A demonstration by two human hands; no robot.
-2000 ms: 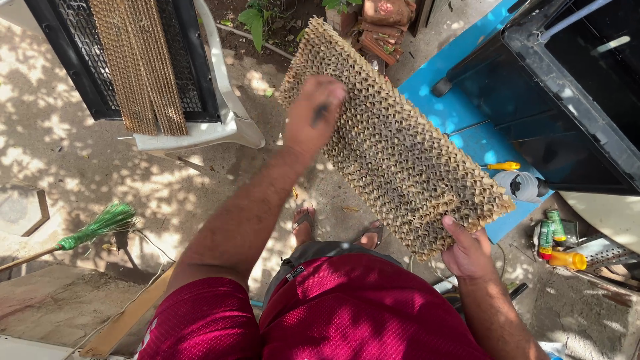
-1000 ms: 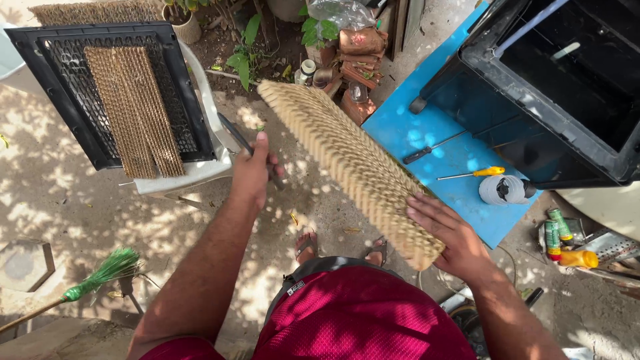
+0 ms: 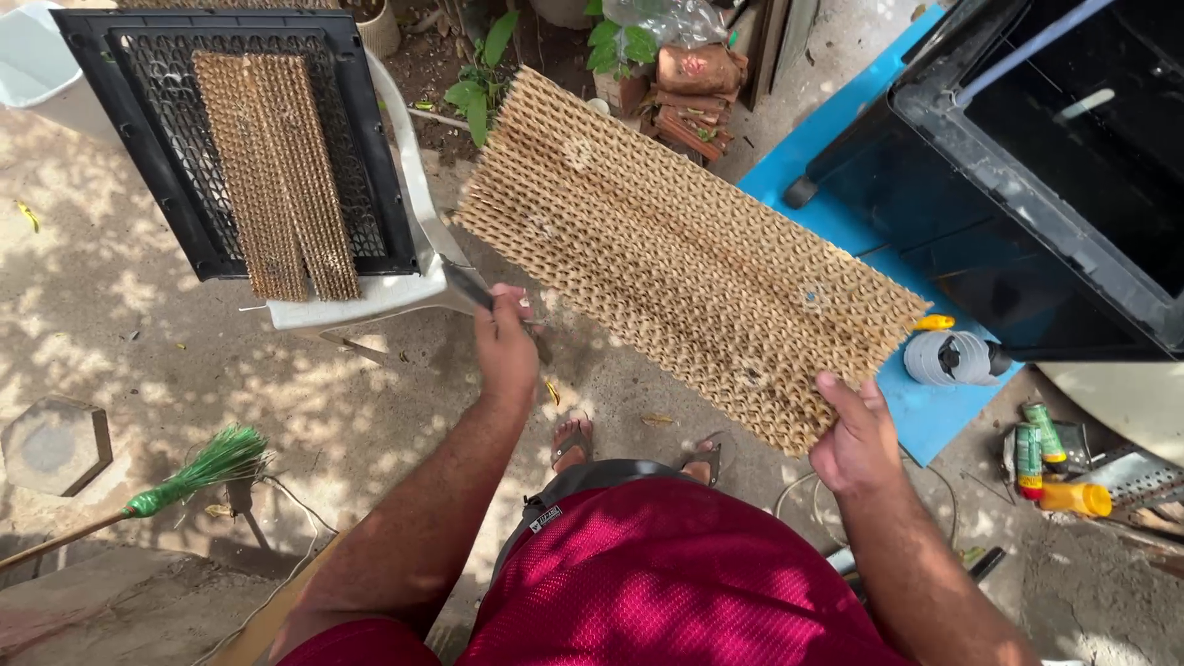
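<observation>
My right hand (image 3: 857, 435) grips the lower right corner of a brown honeycomb evaporative cooling pad (image 3: 684, 259), thumb on its near face. The pad hangs slanted before me, its broad cellular face toward the camera, with a few pale spots on it. My left hand (image 3: 507, 347) is shut around a dark slim tool (image 3: 469, 285), which looks like a knife; it is blurred. The tool points up and left, just left of the pad. Two narrow strips of similar pad (image 3: 268, 176) lie on a black grille panel (image 3: 384, 222) at the upper left.
A white plastic chair (image 3: 351, 310) bears the grille. At the right a black plastic housing (image 3: 1008, 250) stands on a blue board (image 3: 832, 102), beside a coiled whitish hose (image 3: 948, 359). Green-and-red cans (image 3: 1029, 458) lie lower right. A green broom (image 3: 199, 472) is lower left; bricks (image 3: 694, 111) lie behind the pad.
The pad has turned from a steep, edge-on tilt so that its broad face shows. My left hand, still with the dark tool, stays at the pad's left; two seconds ago it was over the pad.
</observation>
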